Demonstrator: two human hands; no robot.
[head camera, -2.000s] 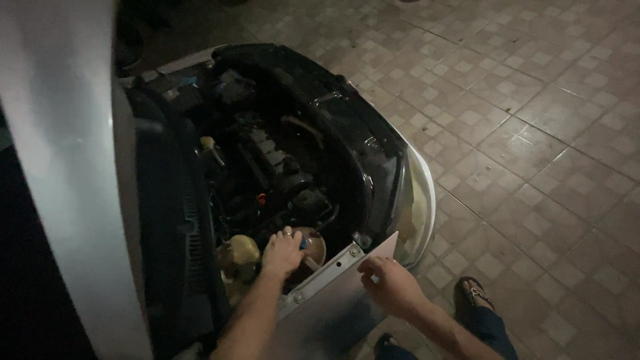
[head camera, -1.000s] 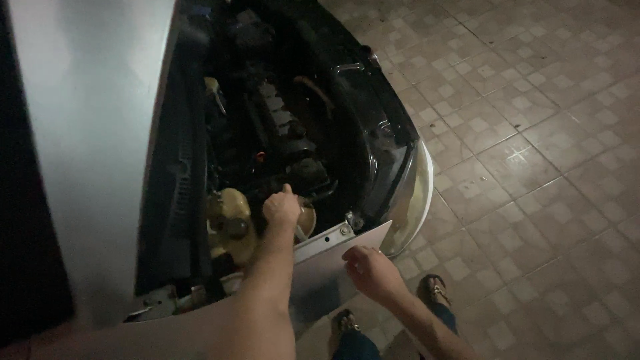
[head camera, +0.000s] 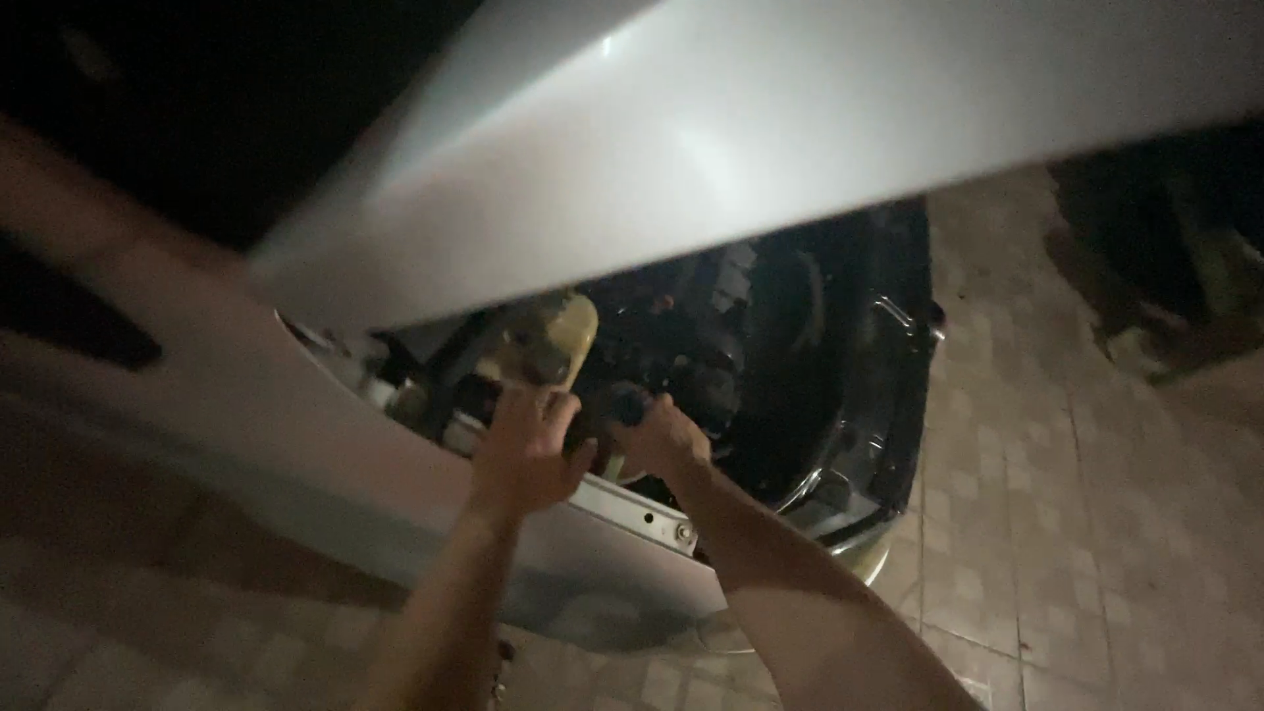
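Both of my hands reach over the car's fender into the dark engine bay. My right hand has its fingers at a dark blue round cap; whether they grip it is hard to tell. Left of it, my left hand is spread with nothing seen in it, its fingertips near a yellowed plastic reservoir. A pale reservoir below the cap is mostly hidden by my right hand. The image is dim and somewhat blurred.
The raised silver hood slants across the top, above the hands. A metal fender flange with a bolt runs beneath the wrists. The headlight is at the front corner, beside the tiled floor.
The view has turned and shifted strongly. My right hand has moved from the fender edge to the blue cap. My left hand, earlier over the cap's reservoir, is now near the yellowed reservoir.
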